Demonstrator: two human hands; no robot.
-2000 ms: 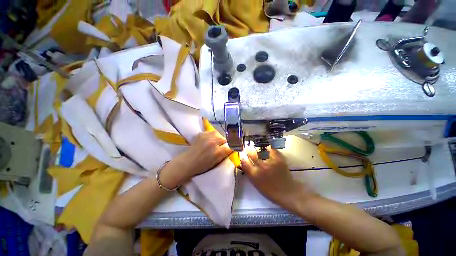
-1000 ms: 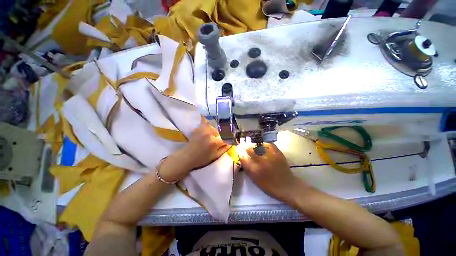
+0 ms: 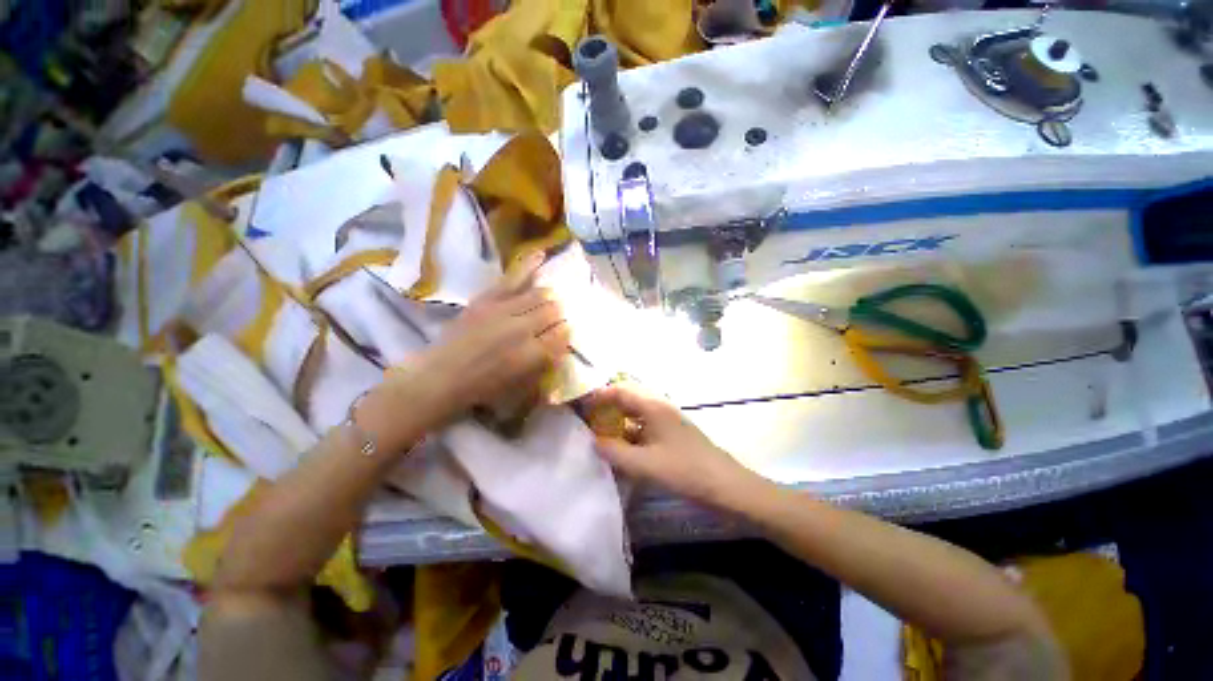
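Note:
White fabric panels with yellow edges (image 3: 539,486) lie in a heap left of the needle, one corner hanging over the table's front edge. My left hand (image 3: 499,339) lies on the cloth, fingers spread, just left of the needle area. My right hand (image 3: 645,432) pinches a small yellow part (image 3: 615,420) of the cloth just below the bright needle light. The glare hides the needle and presser foot. Snips (image 3: 918,349) with green and yellow handles lie right of the needle.
The white sewing machine head (image 3: 825,146) spans the upper right. Yellow cloth (image 3: 512,73) is heaped behind. A beige-grey machine (image 3: 67,399) stands at far left. A yellow bundle (image 3: 1084,612) is low at right.
My right hand has moved left and down, away from the needle, with the yellow part. My left hand has moved up and its fingers have spread. Yellow cloth now shows behind it. The view has shifted.

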